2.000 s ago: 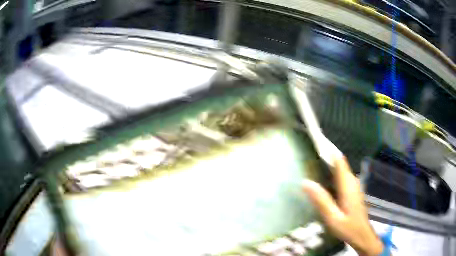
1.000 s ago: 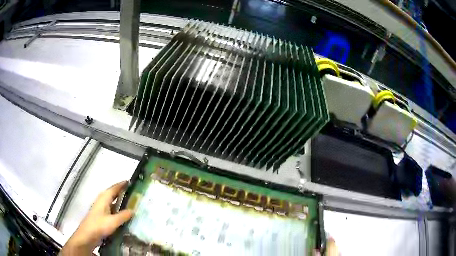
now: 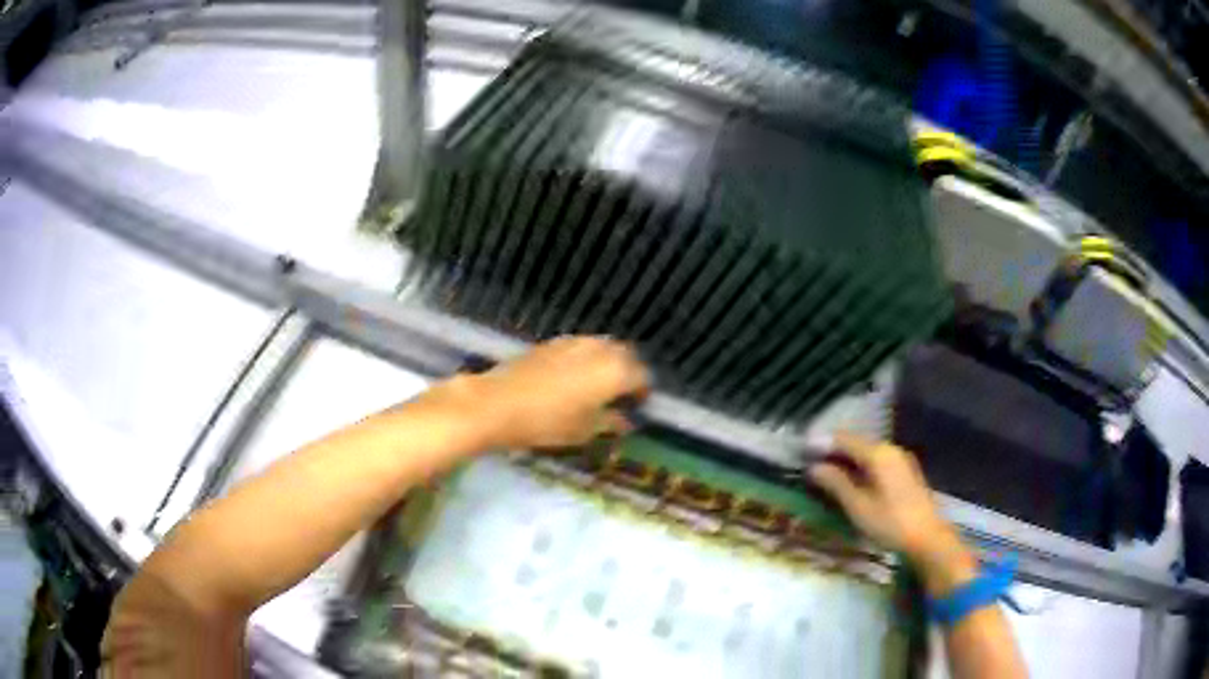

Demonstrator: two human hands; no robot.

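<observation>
A solder carrier [image 3: 398, 531] with a dark edge and green frame lies on the white bench at the lower centre. A pale PCB panel [image 3: 650, 584] lies in it, with a row of brown-gold openings along its far side. My left hand [image 3: 564, 391] is at the carrier's far edge, left of its middle, fingers curled down; whether it holds anything is hidden by blur. My right hand [image 3: 875, 491], with a blue wrist strap [image 3: 975, 592], is at the far right part of the edge, fingertips together near a small dark spot I cannot make out.
A PCB rack [image 3: 676, 239] of upright green boards stands just behind the carrier. Right of it are a black component tray [image 3: 994, 425] and white units with yellow-black rings [image 3: 1001, 239]. A metal rail [image 3: 345, 318] runs along the bench, with a grey post [image 3: 401, 120] behind it.
The carrier, tilted in hand two seconds ago, now lies on the bench. Since one second ago, both hands have moved from its sides to its far edge.
</observation>
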